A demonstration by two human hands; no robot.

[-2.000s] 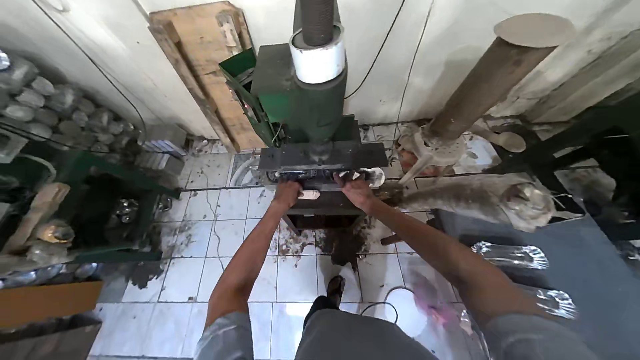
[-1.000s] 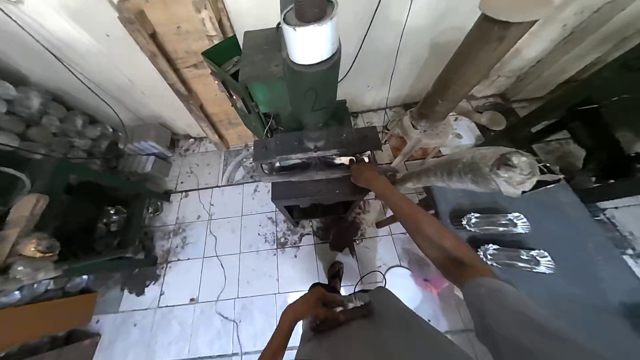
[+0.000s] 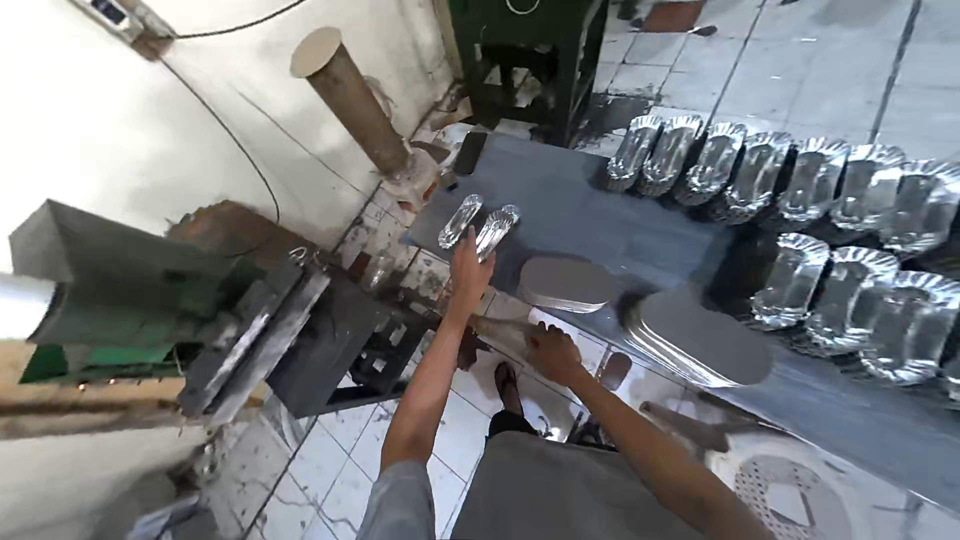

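Note:
My left hand [image 3: 470, 271] reaches over the near left part of a grey table, its fingers at the lower end of a fluted foil tray [image 3: 496, 231]; whether it grips the tray cannot be told. Beside that lies another foil tray [image 3: 460, 222]. My right hand [image 3: 553, 352] hangs low at the table's front edge, fingers curled near a blurred brownish shape; what it holds, if anything, is unclear. Right of my hands lie a stack of oval grey-topped sheets [image 3: 568, 282] and a larger, slanting stack [image 3: 701, 337].
Rows of stacked foil trays [image 3: 817, 180] stand at the table's [image 3: 600, 214] right. A dark phone-like slab [image 3: 470, 154] lies at its far left corner. A green machine [image 3: 135, 277] with metal jaws is at left. A brown pipe [image 3: 360, 112] leans near the wall.
The view has swung right, from the machine to the table. My left hand has gone from near my body to the foil trays; my right hand has left the machine's jaws.

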